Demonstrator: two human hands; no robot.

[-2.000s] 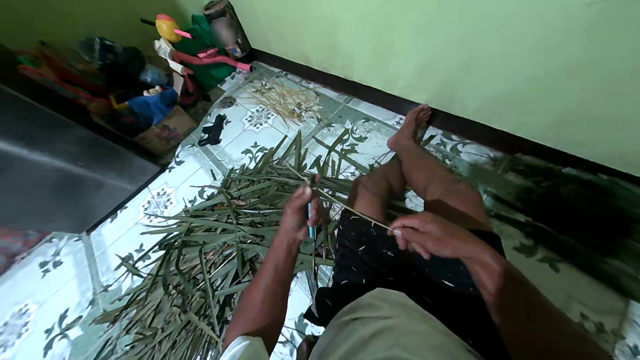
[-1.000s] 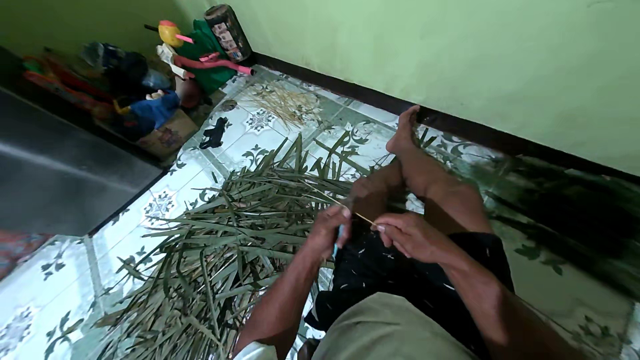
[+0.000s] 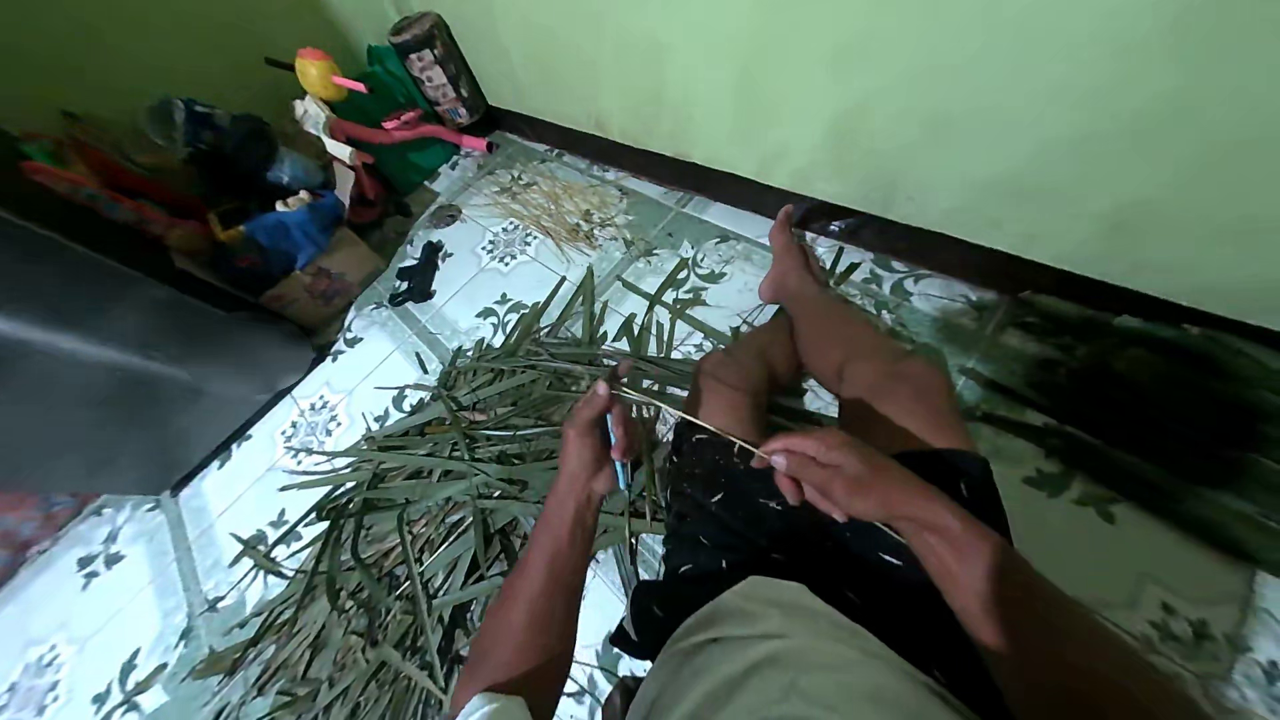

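Note:
My left hand [image 3: 597,435] is closed around a slim light-blue handle [image 3: 617,455], perhaps that of a small knife; its blade cannot be made out. A thin pale leaf rib or stick [image 3: 700,422] stretches from the fingertips of that hand across to my right hand [image 3: 835,475], which pinches it over my black shorts. Long green leaf strips [image 3: 460,450] lie in a big heap on the floor, beside and beneath my left forearm.
Pale thin sticks [image 3: 565,212] lie on the tiles near the wall. A black toy-like object [image 3: 417,274] rests left of them. Toys, a cardboard box [image 3: 330,272] and a dark cylinder [image 3: 438,68] fill the corner. A dark grey panel [image 3: 140,360] stands at left.
One second ago my hands were close together over my lap; now they are farther apart, with a longer piece of the stick showing between them.

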